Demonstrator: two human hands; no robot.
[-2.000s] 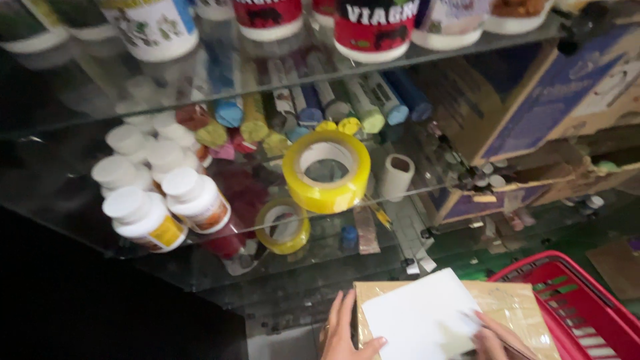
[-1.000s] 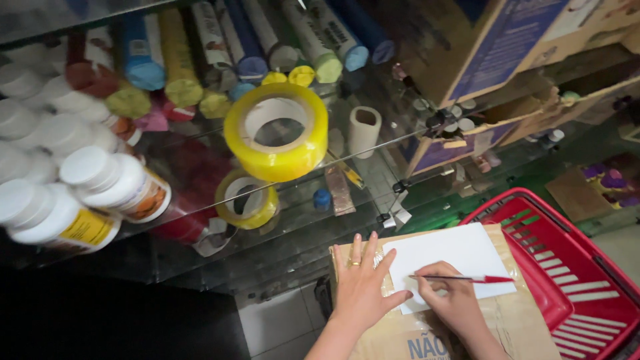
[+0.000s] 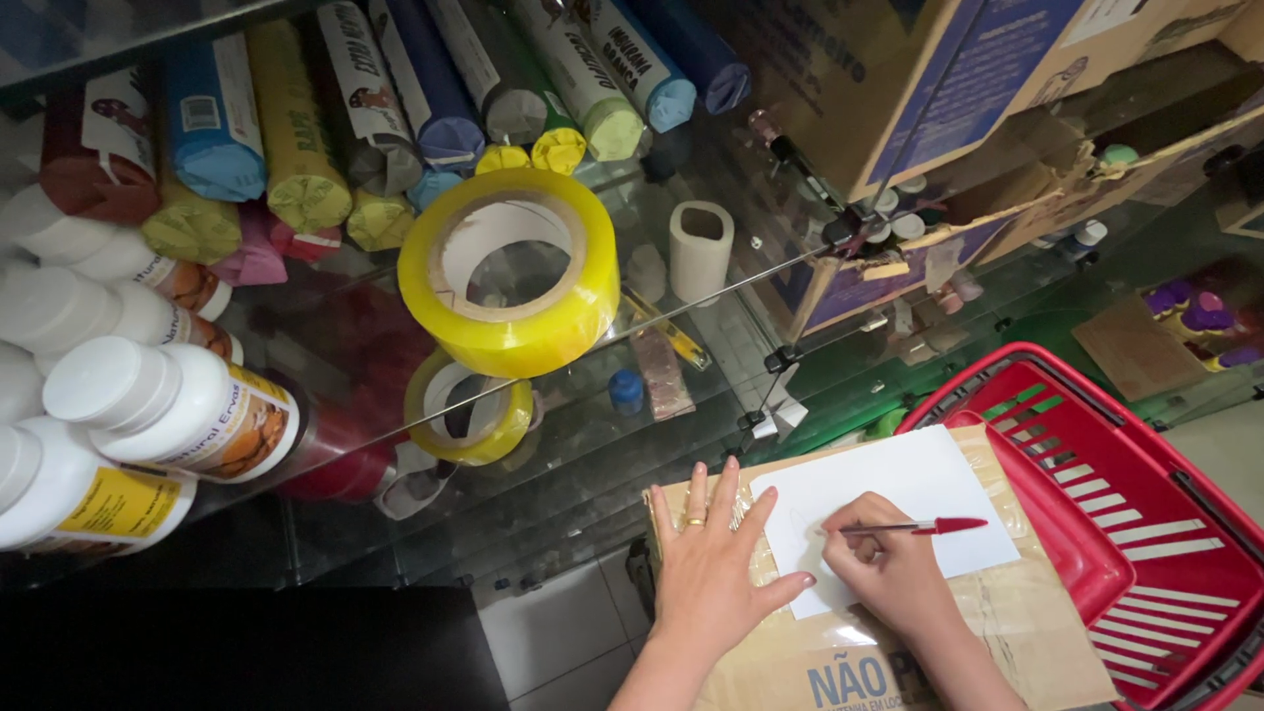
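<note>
A white sheet of paper (image 3: 918, 484) lies on a taped cardboard box (image 3: 1027, 612) at the lower right. My left hand (image 3: 706, 573), a ring on one finger, rests spread at the paper's left edge, its fingertips on box and sheet. My right hand (image 3: 884, 568) grips a pen with a red cap (image 3: 958, 525) on its back end, the tip down at the paper. Faint marks show near the tip. Up and left of the hands, a roll of yellow tape (image 3: 563, 326) sits on a glass shelf (image 3: 711, 296), and a second tape roll (image 3: 513, 425) shows below it.
White supplement bottles (image 3: 178, 405) stand at the left, before a row of wrapped cylindrical packs (image 3: 306, 188). A small cardboard tube (image 3: 701, 252) is right of the tape. A red plastic basket (image 3: 1116, 474) adjoins the box. Open cartons (image 3: 987, 237) fill the upper right.
My left hand has spread out flat at the paper's left side since the earliest frame. My right hand stays at the sheet with the pen. The view has shifted closer and lower.
</note>
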